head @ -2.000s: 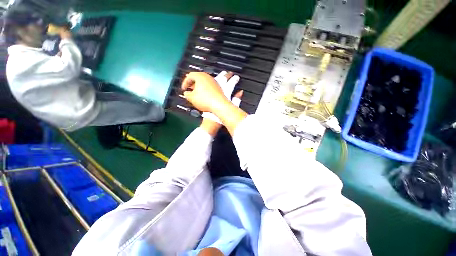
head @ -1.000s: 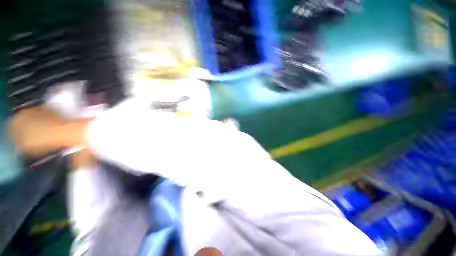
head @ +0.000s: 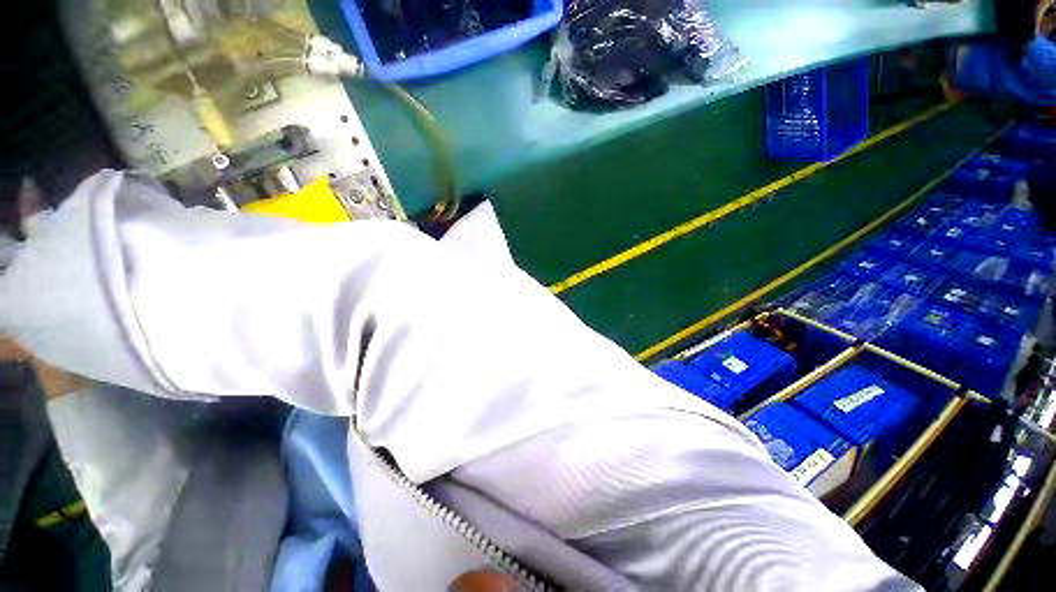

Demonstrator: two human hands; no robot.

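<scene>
My right sleeve reaches across to the left edge, and my right hand is out of the picture. My left hand is mostly hidden behind that sleeve. Only a strip of skin at the left wrist and a blurred bit, possibly a fingertip, show at the left edge. What either hand holds cannot be seen. The silver-grey fixture lies beyond the sleeve, with brass-coloured parts and a yellow block at its near end. A thin yellowish tube curves from its right side.
A blue bin of black parts stands right of the fixture. A shiny clear bag with black contents lies beside it on the green bench. Blue crates stand on the floor at right. Part of a person shows upper right.
The view has swung right. The tray and the other worker at left have left the picture, my right hand has gone past the left edge, and the floor crates have come in.
</scene>
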